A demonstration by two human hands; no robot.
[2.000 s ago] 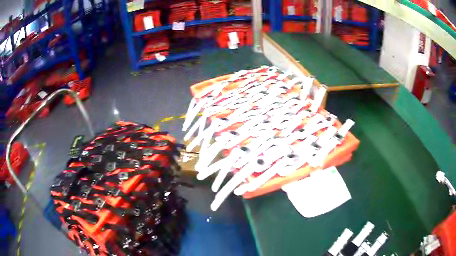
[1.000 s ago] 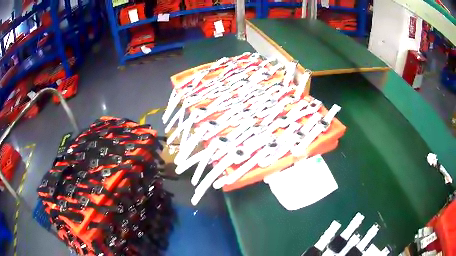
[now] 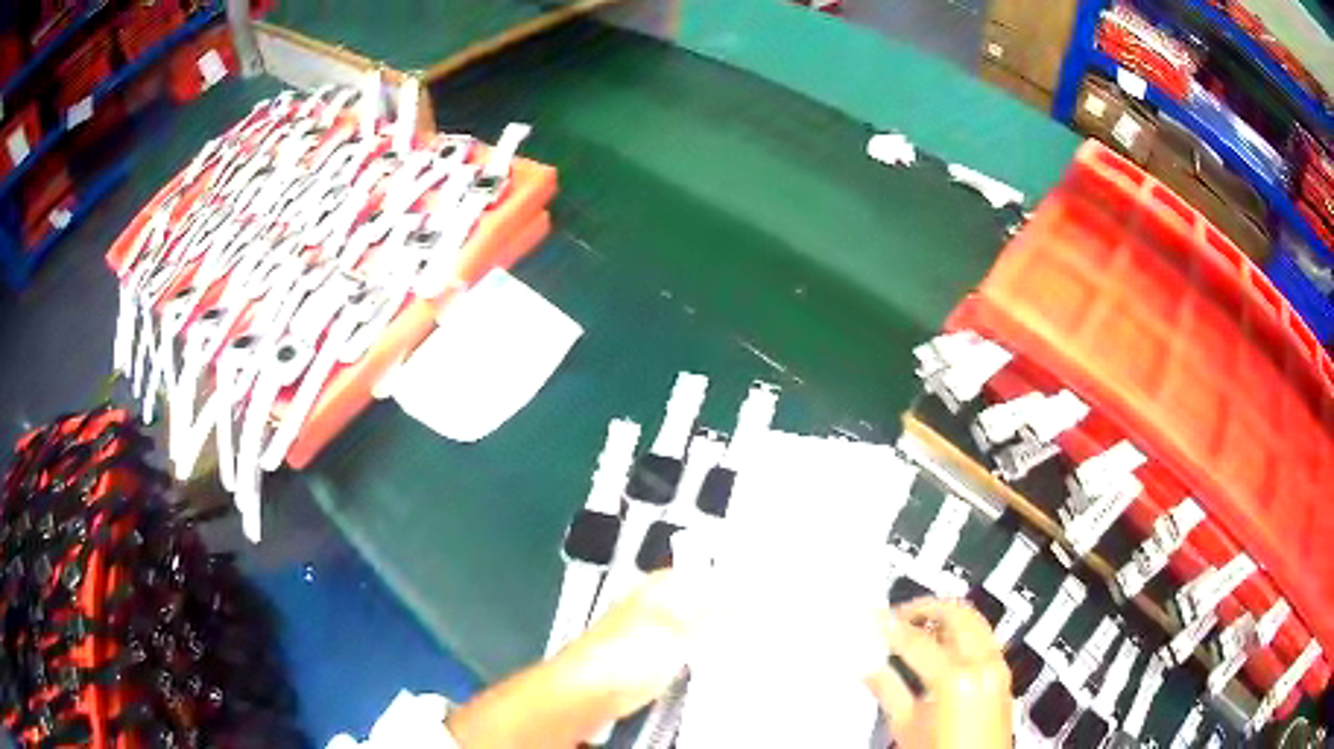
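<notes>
A long white paper sheet lies over rows of square dark-faced watches with white straps, hiding the middle ones. My left hand is at the sheet's left edge, its fingertips lost in the glare, and seems to hold it. My right hand has curled fingers at the sheet's right edge and seems to hold it too. More watches show right of the sheet, partly behind my right hand. Whether anything small is in my fingers cannot be told.
Red trays covered with white-strapped watches stand upper left, a white rounded sheet beside them. Black-strapped watches heap lower left. Stacked red trays with straps poking out stand right, on a brown-edged strip. White scraps lie at the back of the green bench.
The view has swung right and down to the watch rows. Both hands and the long sheet have come into view. The filled trays and black heap now appear farther left.
</notes>
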